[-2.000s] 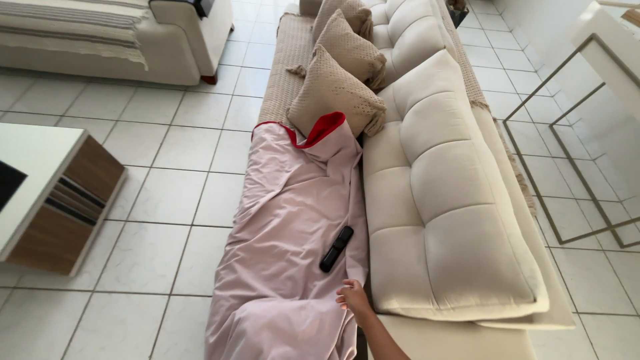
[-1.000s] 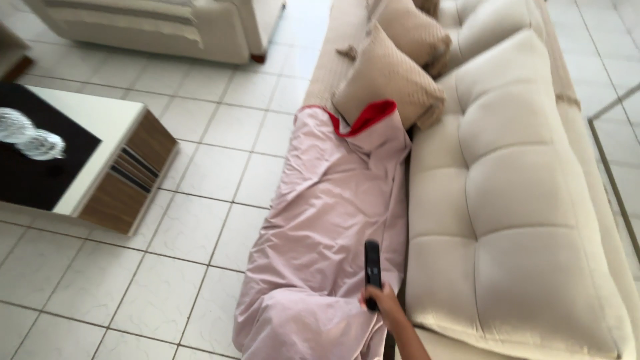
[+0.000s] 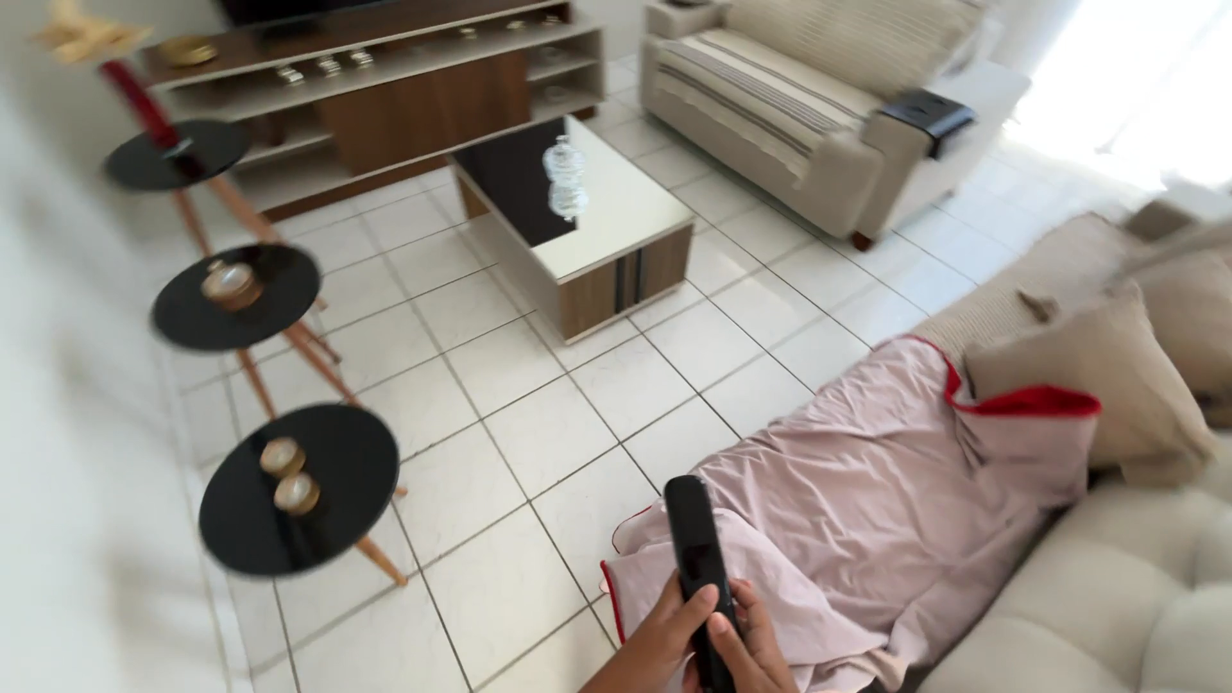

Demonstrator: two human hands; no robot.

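Note:
A black remote control (image 3: 695, 539) is held upright between both of my hands at the bottom centre. My left hand (image 3: 674, 621) wraps its left side, with the thumb lying across the front. On the right side, my right hand (image 3: 746, 640) grips the lower part, its thumb also on the front. Behind and below the hands, a crumpled pink blanket with red trim (image 3: 828, 491) covers the seat of a beige tufted sofa (image 3: 1107, 587). The lower end of the remote is partly hidden by the fingers.
Three round black side tables (image 3: 332, 500) on wooden legs stand left by the wall. A coffee table (image 3: 626, 226) with a glass ornament (image 3: 565, 178) is ahead, before a wooden TV stand (image 3: 423, 111). A second sofa (image 3: 818, 173) stands behind; beige cushions (image 3: 1088, 375) lie at right.
The remote lay on the blanket in the oldest frame; my right hand took hold of it and it is now up in both hands. My left hand has come into view. The view has swung left.

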